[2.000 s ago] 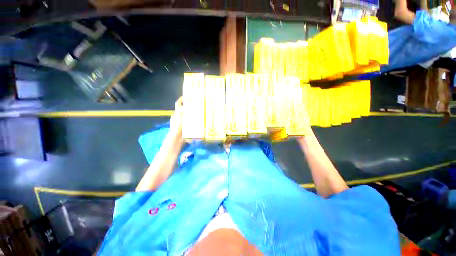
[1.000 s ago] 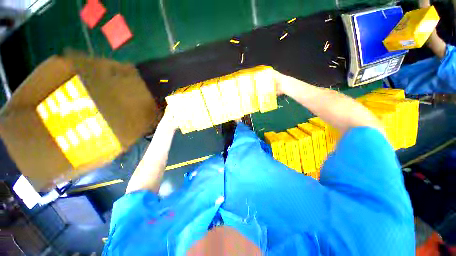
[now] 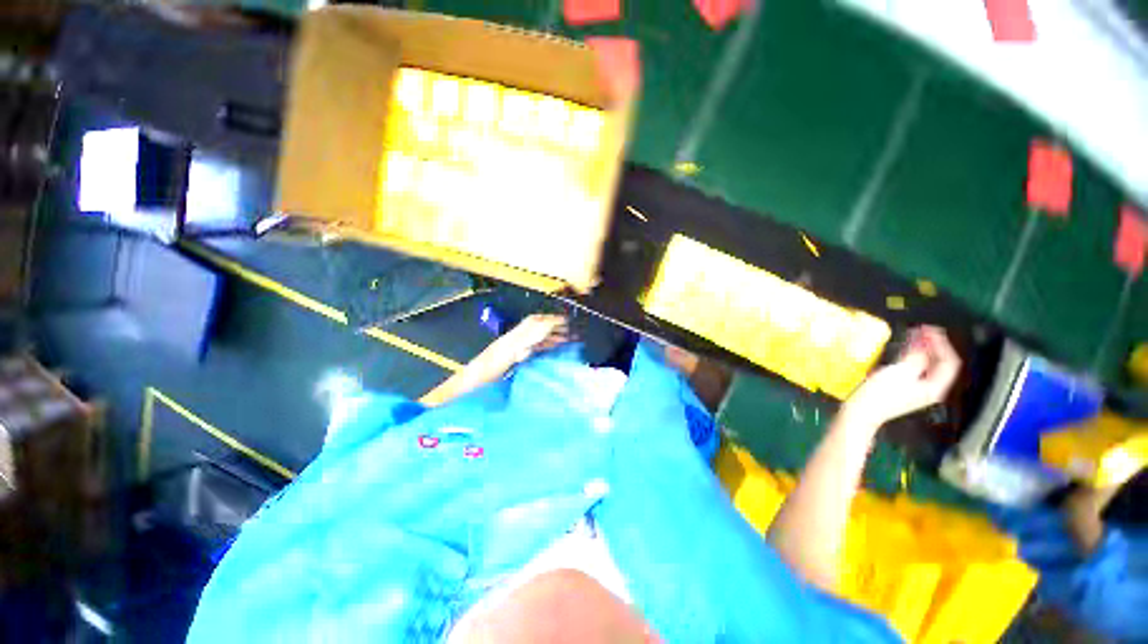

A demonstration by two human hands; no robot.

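Observation:
A row of several yellow product boxes (image 3: 765, 315) lies on the black strip of the bench. My right hand (image 3: 925, 367) is just past the row's right end, loosely curled, with nothing seen in it. My left hand (image 3: 541, 332) is low at the bench edge by my waist, below the shipping carton; its fingers are blurred and I cannot tell whether it holds something. The open brown shipping carton (image 3: 330, 138) stands left of the row. Yellow boxes (image 3: 497, 183) fill its right part, and bare cardboard shows on the left.
More yellow boxes (image 3: 881, 554) stand in rows at the lower right. A blue-topped scale (image 3: 1045, 409) is at the right, beside another person's blue sleeve (image 3: 1114, 572) and a yellow box (image 3: 1093, 447). Red cards (image 3: 1049, 177) lie on the green bench (image 3: 806, 138). Small scraps lie on the black strip.
The row of boxes held between both hands now lies on the black strip. Both hands have come off it, the left down to the bench edge. The view has swung toward the carton.

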